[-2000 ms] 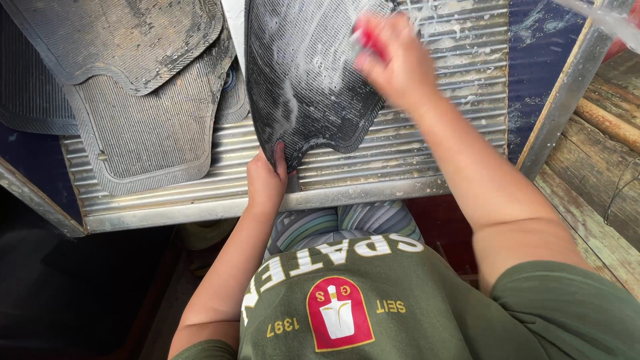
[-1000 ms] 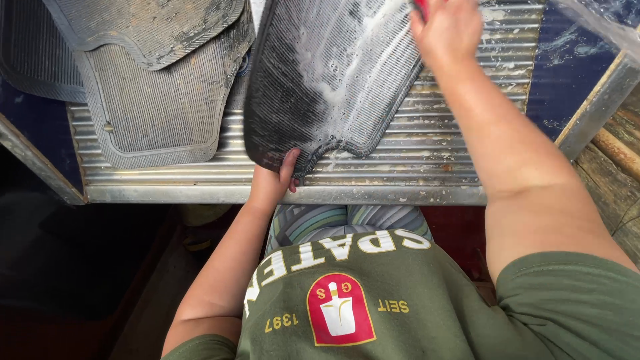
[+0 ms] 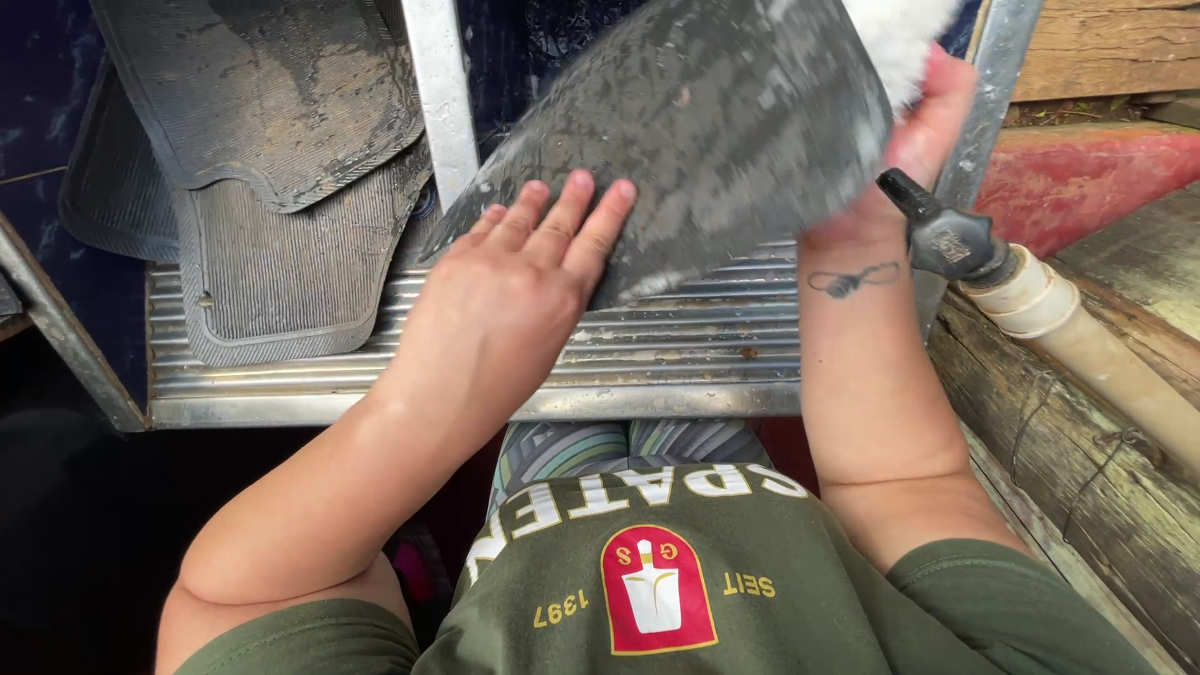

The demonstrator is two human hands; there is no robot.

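A wet, dark rubber floor mat (image 3: 694,141) is lifted and tilted over a ribbed metal surface, its smoother side toward me and partly blurred. My left hand (image 3: 534,253) lies on the mat's lower left part with fingers spread, gripping nothing. At the mat's right edge, my right hand (image 3: 923,141) holds it, with the palm and some fingers hidden behind. White foam or water (image 3: 905,42) shows beside the right hand. More ribbed rubber mats (image 3: 291,267) lie overlapped on the left of the surface.
The ribbed metal surface (image 3: 703,337) has a raised metal front edge. A metal bar (image 3: 436,84) stands behind the mats. At right, a black tap (image 3: 952,239) on a pale pipe (image 3: 1106,342) reaches close to my right wrist. Wooden beams (image 3: 1059,403) lie beyond.
The mat has been raised and turned from its ribbed, foamy side to its smoother side. My left hand moved from its lower edge onto its face. The red object in my right hand is no longer seen.
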